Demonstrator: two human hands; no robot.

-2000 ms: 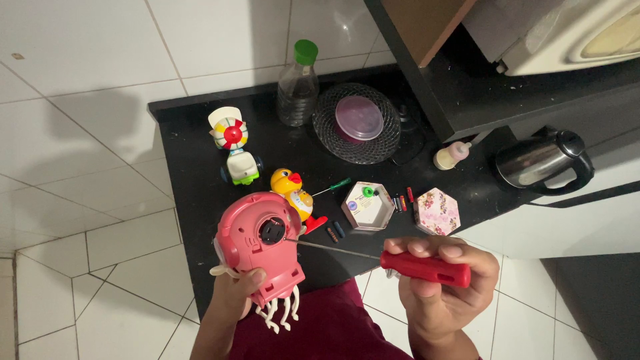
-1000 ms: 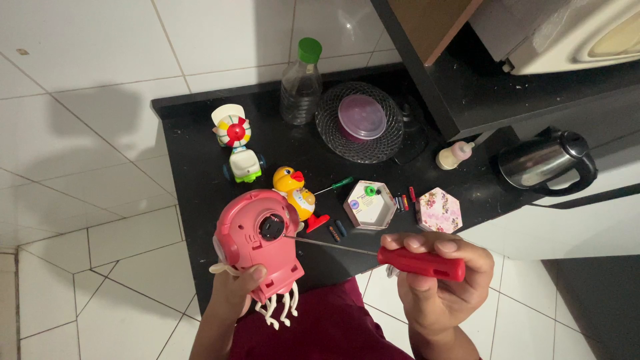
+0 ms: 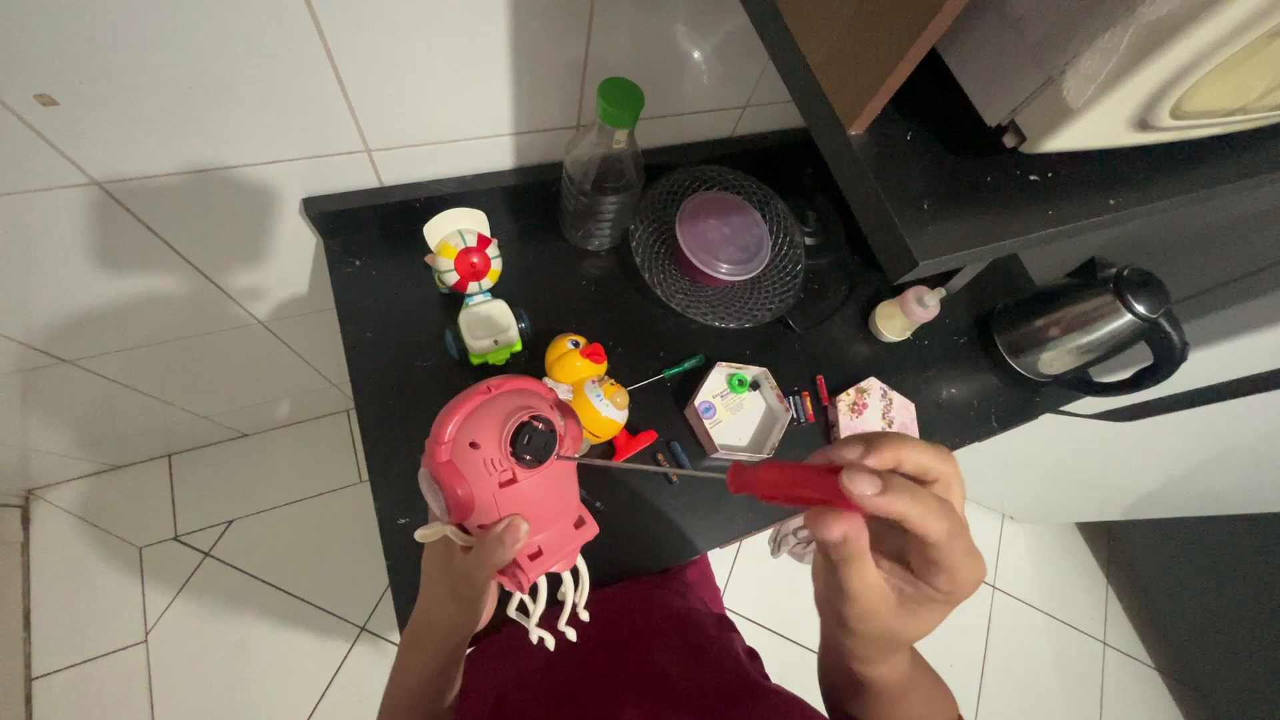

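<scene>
My left hand (image 3: 465, 570) grips the lower left side of a pink plastic toy (image 3: 510, 475) with white dangling legs and a round black part in its face. A screwdriver with a red handle (image 3: 790, 484) is held in the fingers of my right hand (image 3: 890, 540); its long metal shaft points left, the tip at the edge of the round black part. Whether the tip touches a screw I cannot tell. Just behind the pink toy stands a yellow toy duck (image 3: 592, 390) with red feet. A screwdriver with a green handle (image 3: 684, 366) lies beside the duck.
On the black counter (image 3: 400, 330) are a wheeled toy (image 3: 487, 325), a green-capped bottle (image 3: 602, 170), a patterned dark plate (image 3: 650, 270) holding a lidded container (image 3: 722, 236), an open hexagonal box (image 3: 745, 425), its floral lid (image 3: 872, 408), several batteries (image 3: 803, 406), a small bottle (image 3: 903, 313) and an electric kettle (image 3: 1075, 325).
</scene>
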